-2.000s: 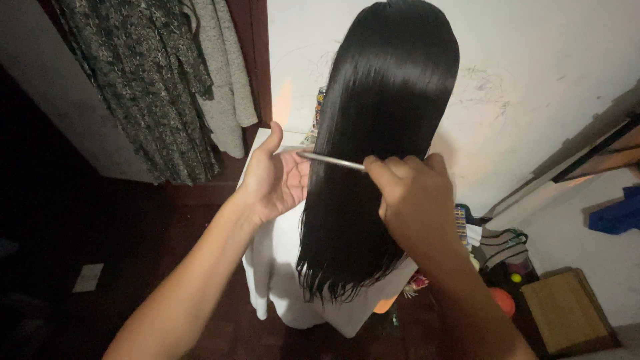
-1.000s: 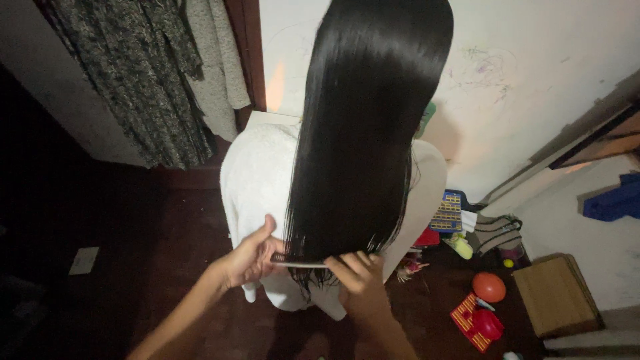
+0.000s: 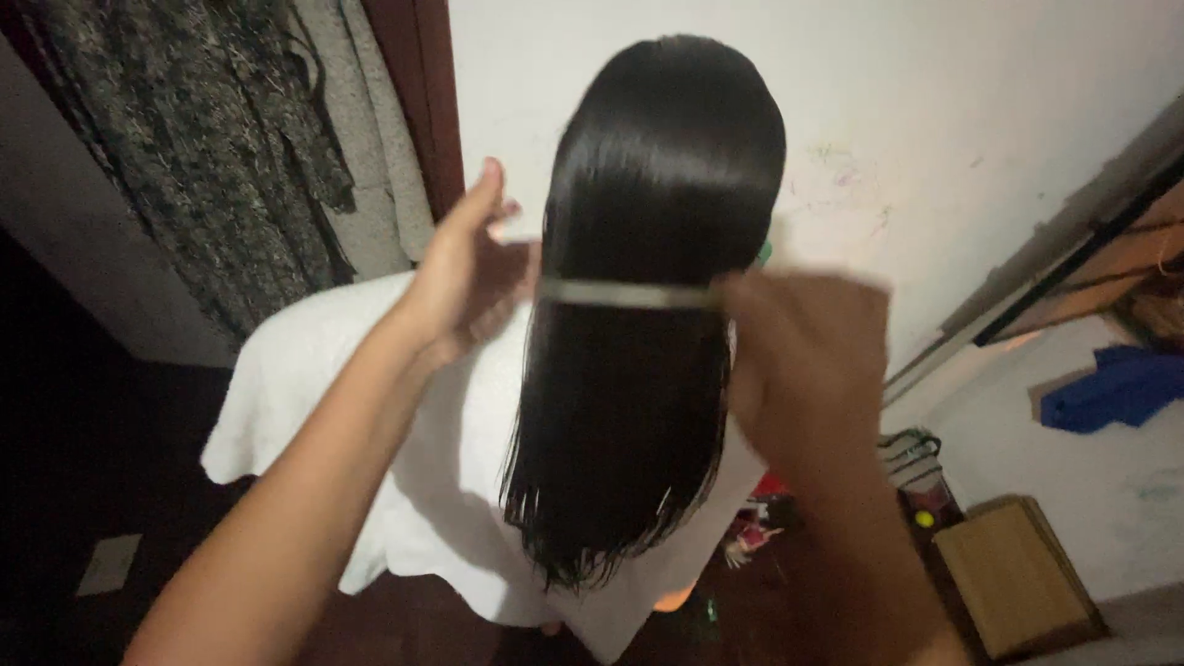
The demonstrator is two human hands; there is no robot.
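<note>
A person with long, straight, damp-looking black hair (image 3: pixel 638 398) is seen from behind, a white towel (image 3: pixel 435 444) over the shoulders and back. My right hand (image 3: pixel 805 342), blurred, grips one end of a light-coloured comb (image 3: pixel 629 294), which lies level across the hair at about mid-length. On the hair's left side my left hand (image 3: pixel 481 268) is raised with thumb and fingers apart, its fingertips near the comb's far end; whether they touch the hair is unclear. The comb's teeth cannot be made out.
Dark patterned clothing (image 3: pixel 203 139) and a grey knitted garment hang at the upper left. A pale wall (image 3: pixel 888 120) stands behind the person. At the lower right are a wooden board (image 3: pixel 1017 578) and small items on the dark floor; a blue cloth (image 3: pixel 1110 393) is at the right edge.
Both hands and the comb were low at the hair ends one second ago; they are now up at mid-length. The left hand has come away from its place by the ends.
</note>
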